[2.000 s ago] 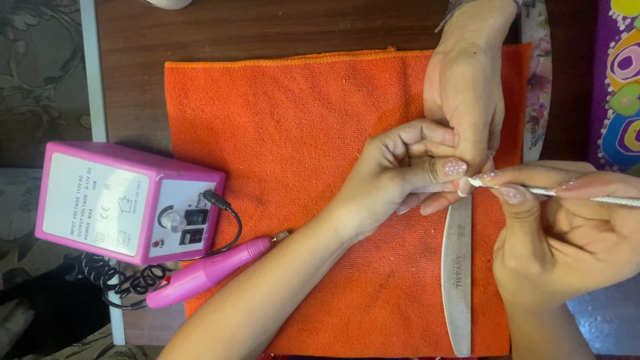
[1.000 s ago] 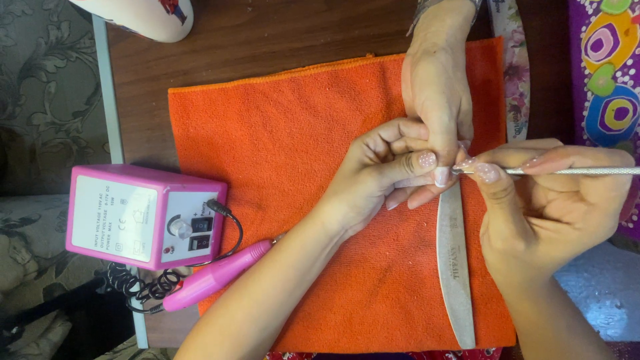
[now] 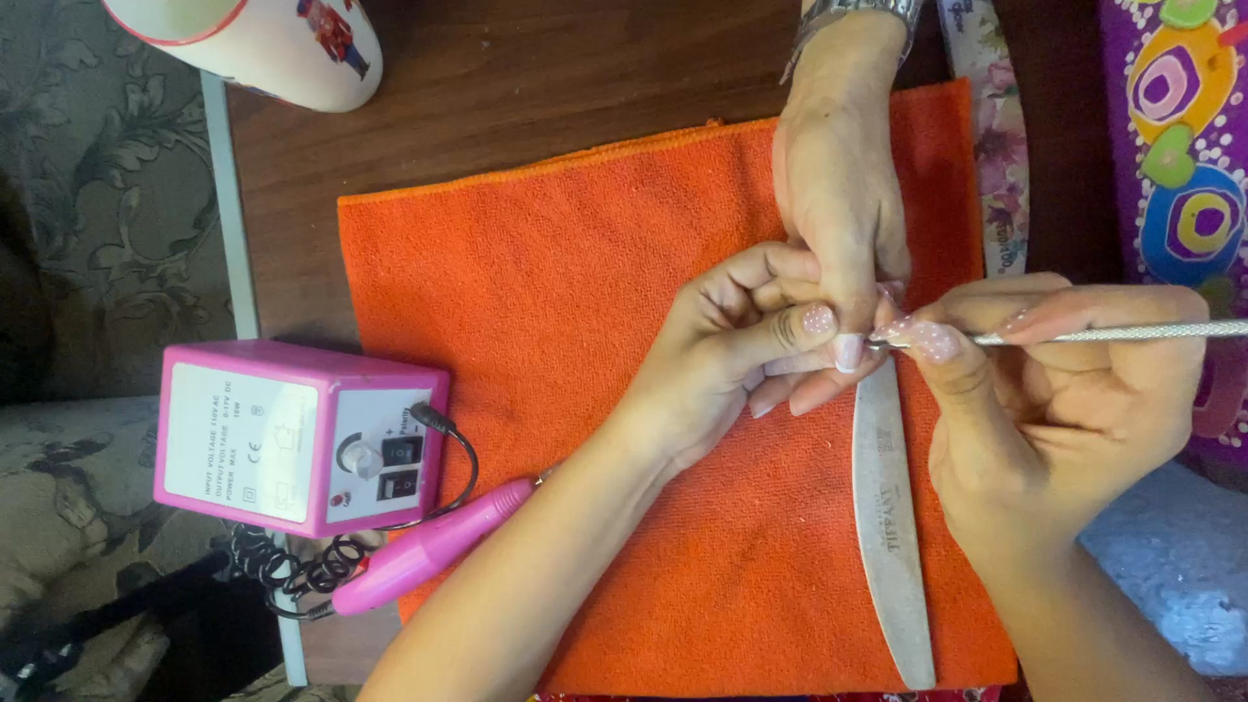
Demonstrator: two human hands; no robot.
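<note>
My left hand (image 3: 721,351) grips the thumb of another person's hand (image 3: 843,205), which reaches in from the top edge. That thumb's nail is pale with a white tip. My right hand (image 3: 1063,390) holds a thin metal manicure tool (image 3: 1121,332) with a textured handle, its tip at the side of that nail. Below the hands a grey half-moon nail file (image 3: 892,546) lies on an orange cloth (image 3: 546,292).
A pink nail drill control box (image 3: 302,439) stands at the left, wired to a pink drill handpiece (image 3: 439,551) by my left forearm. A white mug (image 3: 292,58) is at the top left. A floral file (image 3: 999,146) and a purple decorated item (image 3: 1185,195) are at the right.
The tool's tip was at the front of the nail two seconds ago and is now at its side. The view has shifted, bringing more of the mug into sight.
</note>
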